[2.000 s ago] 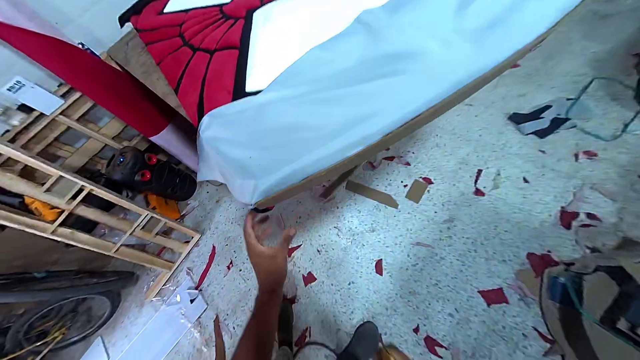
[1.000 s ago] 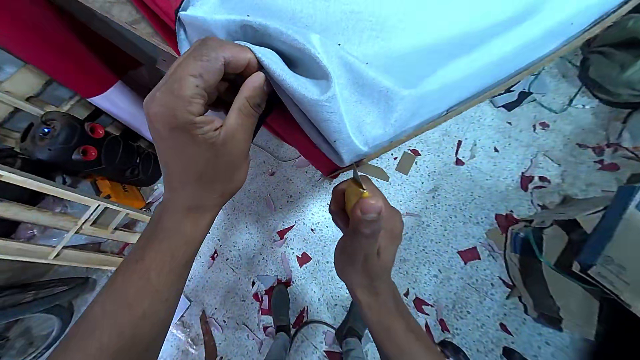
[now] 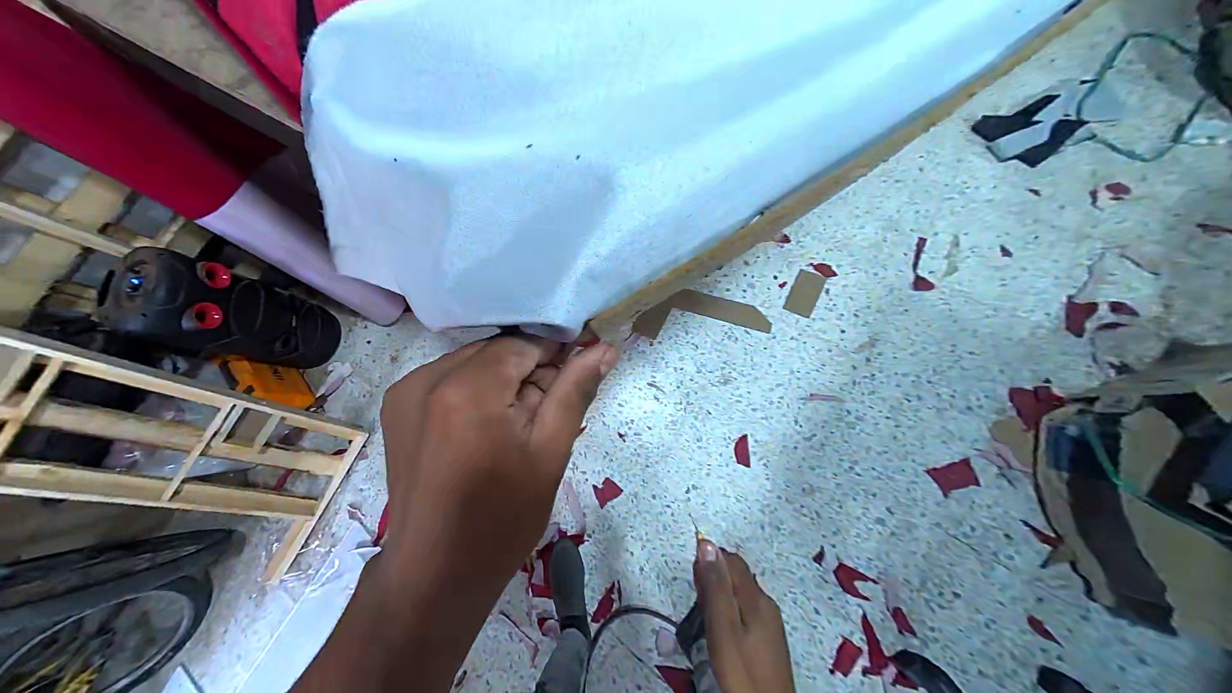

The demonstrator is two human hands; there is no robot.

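Observation:
Pale blue-white fabric (image 3: 500,192) drapes over a wood-edged panel (image 3: 770,221), with a piece of red and black fabric at the upper left. At the panel's near corner, my left hand (image 3: 481,414) pinches the fabric edge between thumb and fingers; its fingertips are partly hidden beneath the fold. My right hand (image 3: 736,606) is lower and to the right, apart from the panel, closed around a small pointed tool (image 3: 701,536), of which only the thin tip and a bit of yellow handle show.
A black speaker (image 3: 221,298) with red ports, an orange case (image 3: 269,380) and a wooden lattice frame (image 3: 192,443) are at left, above a bicycle wheel (image 3: 106,616). Red scraps (image 3: 953,476) and cardboard pieces (image 3: 722,310) litter the speckled floor. A striped bundle (image 3: 1136,491) lies at right.
My right hand has moved down, away from the panel corner, with the pointed tool. My left hand has shifted from the raised fabric fold to the corner, where the fabric now hangs lower.

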